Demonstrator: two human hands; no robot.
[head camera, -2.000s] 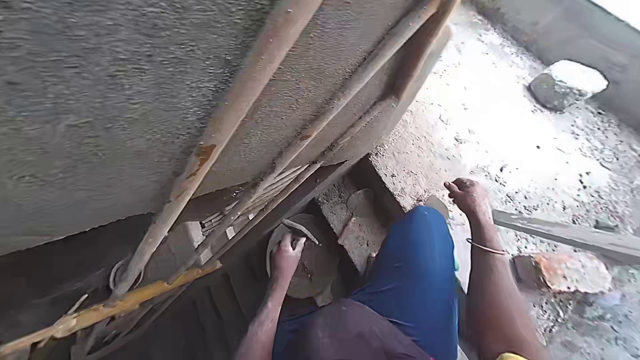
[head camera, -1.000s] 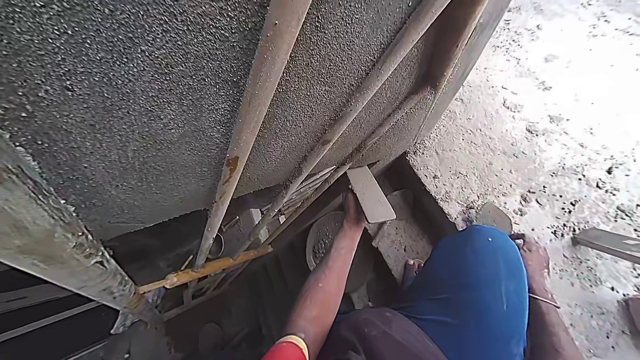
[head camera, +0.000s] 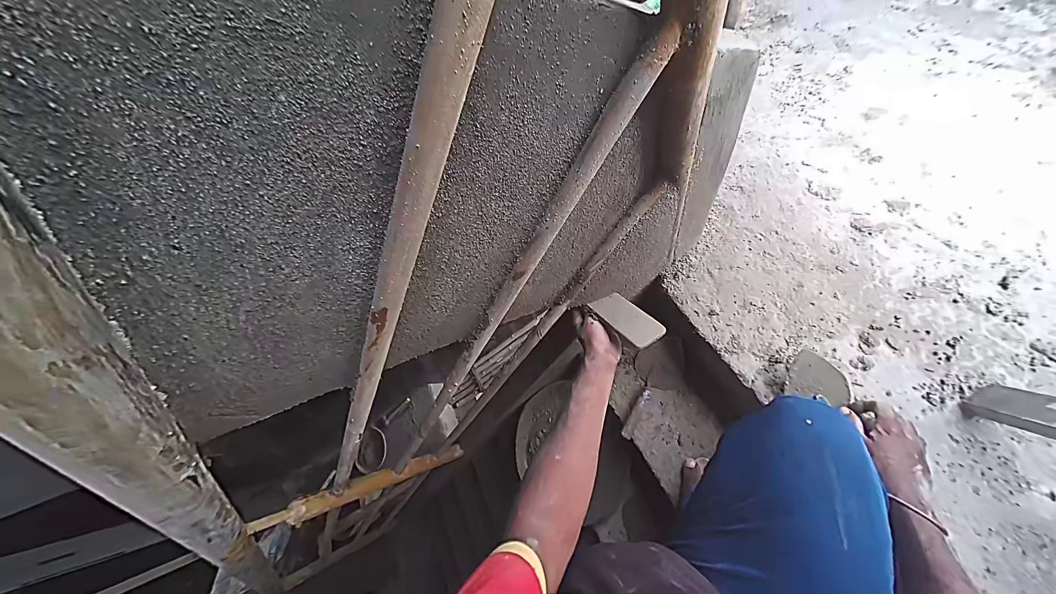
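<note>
My left hand (head camera: 599, 340) grips a flat rectangular plastering float (head camera: 627, 320), low beside the rough plastered wall (head camera: 528, 124). Below that hand a round pan (head camera: 536, 417) holds what looks like mortar, partly covered by my forearm. My right hand (head camera: 895, 445) is closed beside my blue-clad knee, at the edge of the gritty floor. From its fingers a trowel with a rounded blade (head camera: 817, 375) points left; the handle is mostly hidden. A bare foot (head camera: 693, 474) shows on the step left of the knee.
Several round poles (head camera: 421, 190) slant across the wall, with a yellowish bar (head camera: 355, 488) across their lower part. A thick mortar-stained post (head camera: 99, 388) stands at the left. Dark steps drop away below. A grey beam end (head camera: 1011, 410) lies on the floor at right.
My left hand has moved from the pan to beside the wall, and the float is now in it. My right hand has come down beside my knee.
</note>
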